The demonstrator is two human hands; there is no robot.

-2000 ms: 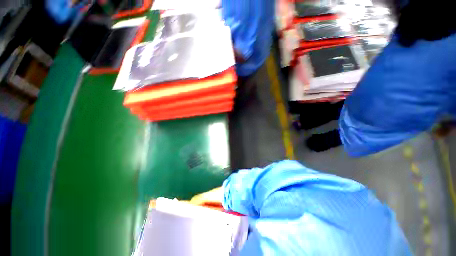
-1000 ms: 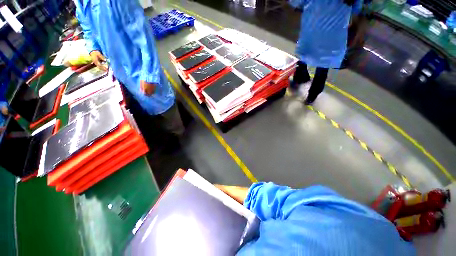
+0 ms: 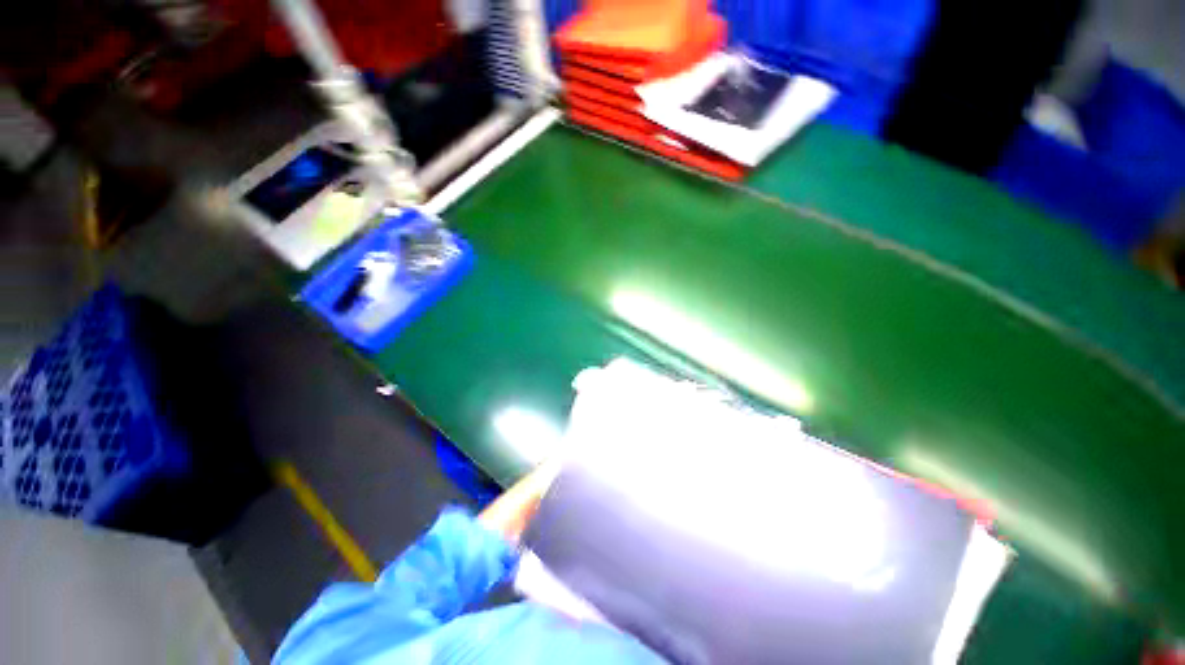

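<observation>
A laptop (image 3: 767, 552) with a smooth grey, strongly glaring top lies across the lower middle, in front of me over the green surface. White sheet edges show at its left and right, and a bit of red-orange edge at its far right corner. My left hand (image 3: 522, 504), blurred and partly hidden, grips the laptop's left edge; its fingers are out of sight. A light blue sleeve leads to it. My right hand is not in view.
A blue small-parts tray (image 3: 390, 279) with clear bags sits at the green work surface's (image 3: 780, 273) left edge. Red-orange carriers (image 3: 650, 78) with a white sheet and dark panel stand at the back. A blue crate (image 3: 85, 409) is beyond the bench at left.
The view has swung round from the aisle with people and stacks to the green surface and tray. The right sleeve and hand have left the picture; the left ones now show at the laptop.
</observation>
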